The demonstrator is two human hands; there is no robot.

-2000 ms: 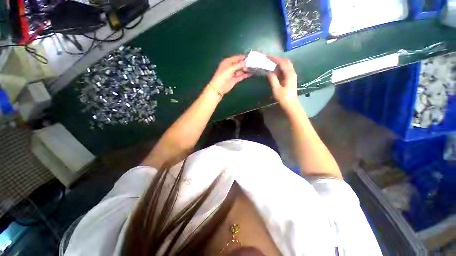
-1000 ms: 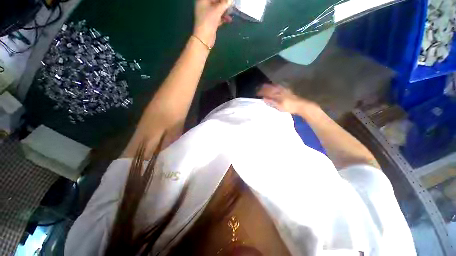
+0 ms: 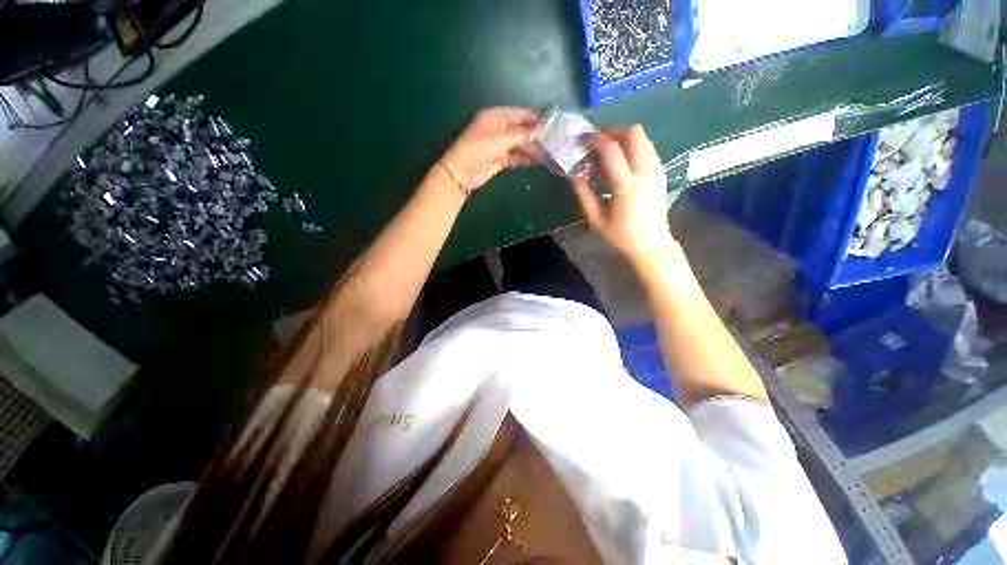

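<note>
A small whitish piece (image 3: 565,141), partly see-through at its lower side, is held over the green bench top near its front edge. My left hand (image 3: 494,146) grips its left side with the fingertips. My right hand (image 3: 625,190) is at its right side, thumb and fingers against it. Whether it is a small bag or a wrapped block I cannot tell. A loose heap of small shiny metal parts (image 3: 166,199) lies on the bench to the left.
A blue bin of metal parts (image 3: 632,39) and a white card (image 3: 762,31) stand at the back right. A white strip (image 3: 762,146) lies along the bench edge. A blue bin of white parts (image 3: 903,182) is lower right. A white block (image 3: 61,359) is at left.
My right hand has come up from near my body to the whitish piece beside my left hand. The view has shifted, so the bench's back shows again.
</note>
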